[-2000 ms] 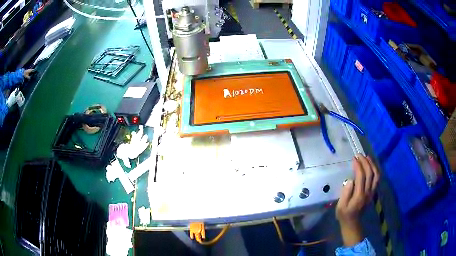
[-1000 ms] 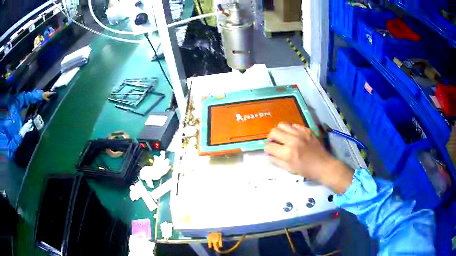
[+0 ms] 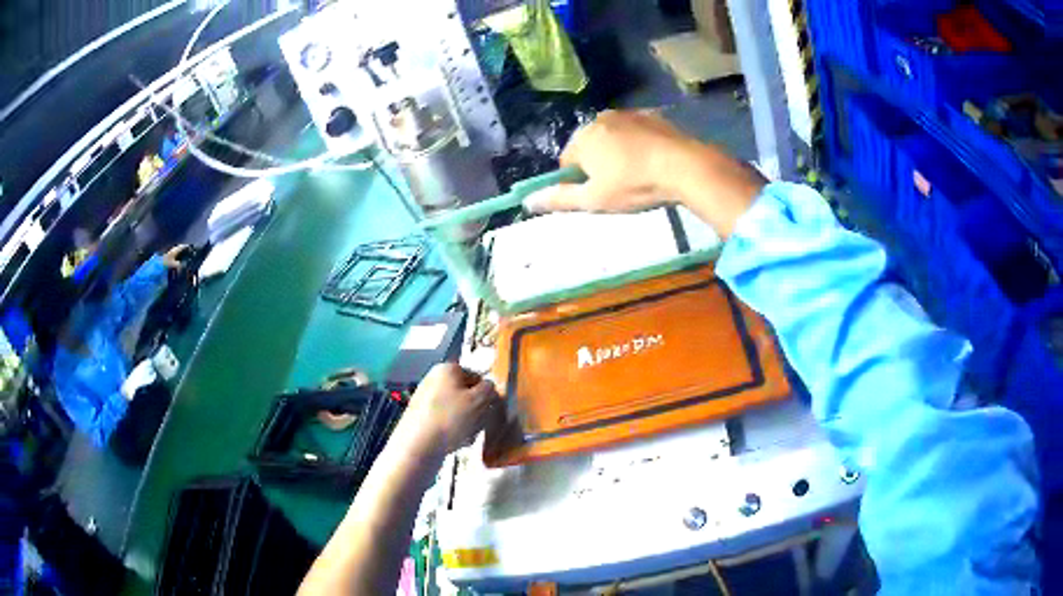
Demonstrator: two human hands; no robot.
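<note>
The orange plate of the fixture [image 3: 629, 390] with white handwriting lies on the white machine bed, a thin black frame [image 3: 653, 410] around its marking. The pale green cover frame [image 3: 606, 275] is lifted and tilted up at the back. My right hand [image 3: 635, 163] grips its raised edge. My left hand [image 3: 452, 405] is at the plate's left edge with fingers curled; whether it holds the black frame is hidden. The silver dispensing head [image 3: 449, 175] stands behind the cover frame's left corner.
Black frames [image 3: 315, 433] with a tan ring lie on the green bench [image 3: 222, 408] at left, more frames [image 3: 379, 279] farther back. The machine's front edge has round buttons [image 3: 695, 518]. Blue bins [image 3: 933, 186] stand at right. Another person's blue sleeve [image 3: 99, 361] shows far left.
The cover frame was flat on the orange plate and is now raised. My right hand has moved from the front edge to the raised cover. My left hand has come in at the plate's left side.
</note>
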